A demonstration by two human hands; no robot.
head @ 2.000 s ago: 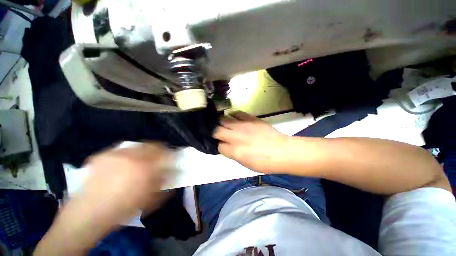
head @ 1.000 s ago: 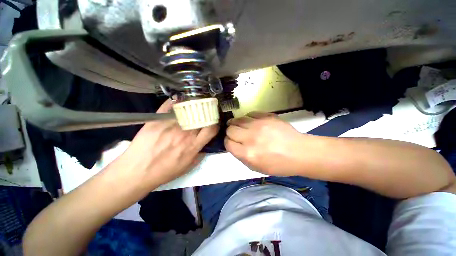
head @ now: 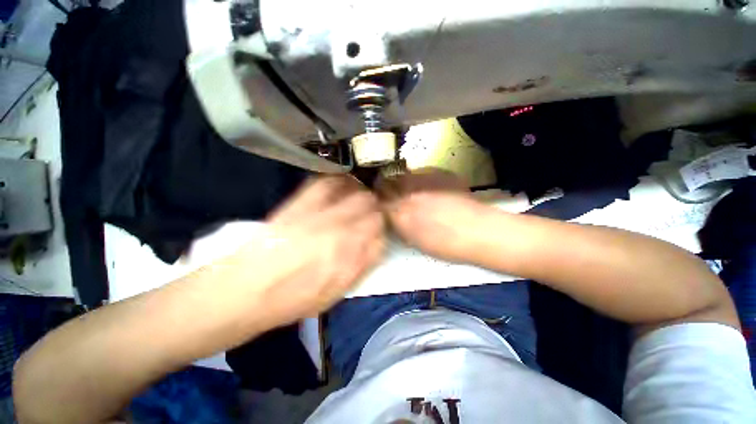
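My left hand (head: 336,236) is blurred and lies in front of the needle area, its fingers up by the machine. My right hand (head: 427,207) is beside it, also blurred, fingers bent near the needle plate (head: 443,151). The two hands meet or nearly touch. The black garment piece (head: 157,141) spreads left of the machine head, one edge running towards my left hand. The sewing machine (head: 530,50) fills the top. Its tension dial (head: 375,149) hangs just above my hands. The needle, the presser foot and what the fingers hold are hidden.
A black cloth (head: 547,153) lies under the machine arm, with a dark strip (head: 572,199) right of my right hand. White labels (head: 717,168) are at the right. A grey metal part (head: 23,199) sits on the far-left table. Dark cloth (head: 278,360) hangs below the table edge.
The view has shifted and the machine head appears smaller. My left hand has come from the left to the needle area, and since the last earlier frame sits lower, closer against my right hand.
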